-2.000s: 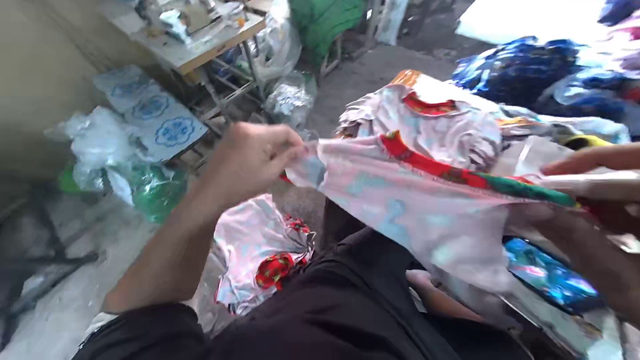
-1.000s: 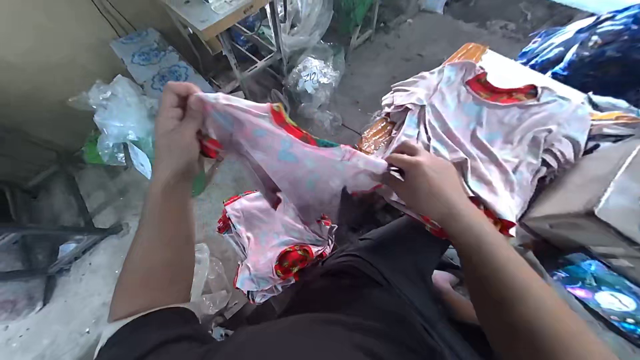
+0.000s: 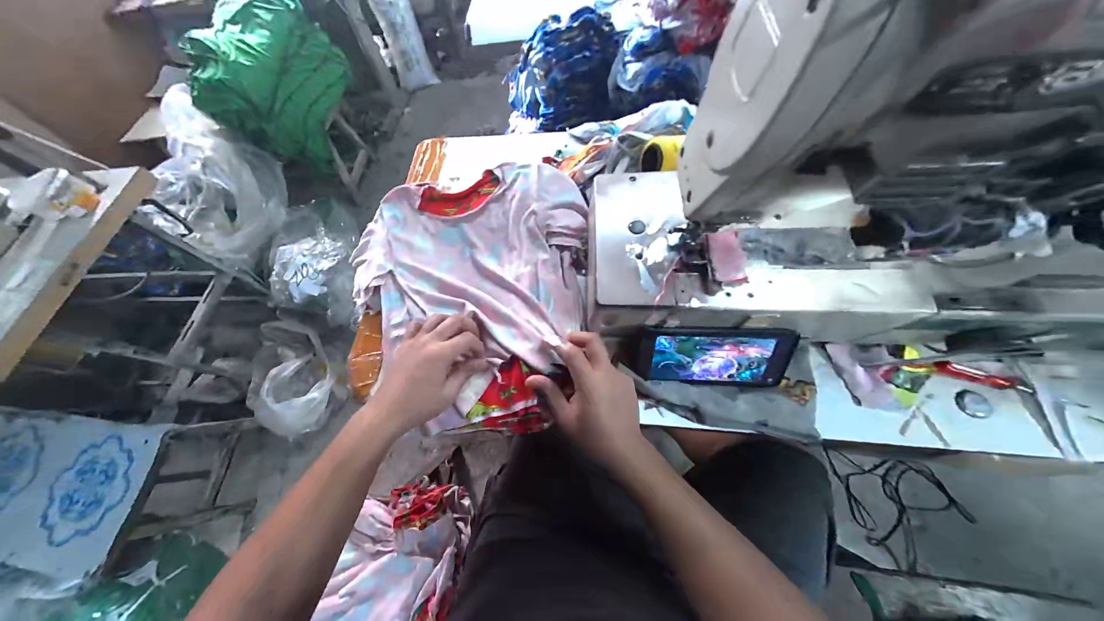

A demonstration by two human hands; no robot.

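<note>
A pink patterned shirt (image 3: 483, 250) with a red neckband lies flat on a stack of like garments, beside the bed of a sewing machine (image 3: 638, 250). My left hand (image 3: 440, 358) rests on its lower left part, fingers bent onto the cloth. At the lower right edge, my right hand (image 3: 591, 388) pinches the fabric between thumb and fingers. Red and green printed cloth (image 3: 509, 397) shows between the two hands. More pink and red garments (image 3: 397, 552) lie lower down, left of my legs.
A phone (image 3: 720, 356) with a lit screen lies below the machine bed. A yellow thread cone (image 3: 662, 153) stands behind the stack. Plastic bags (image 3: 310, 259) and a green bundle (image 3: 263, 78) are at the left, blue bundles (image 3: 565, 69) at the back. Black cable (image 3: 897, 500) hangs at the lower right.
Both hands held a pink garment up in the air; now they are down on the shirt on the stack. The view has turned right, showing the sewing machine.
</note>
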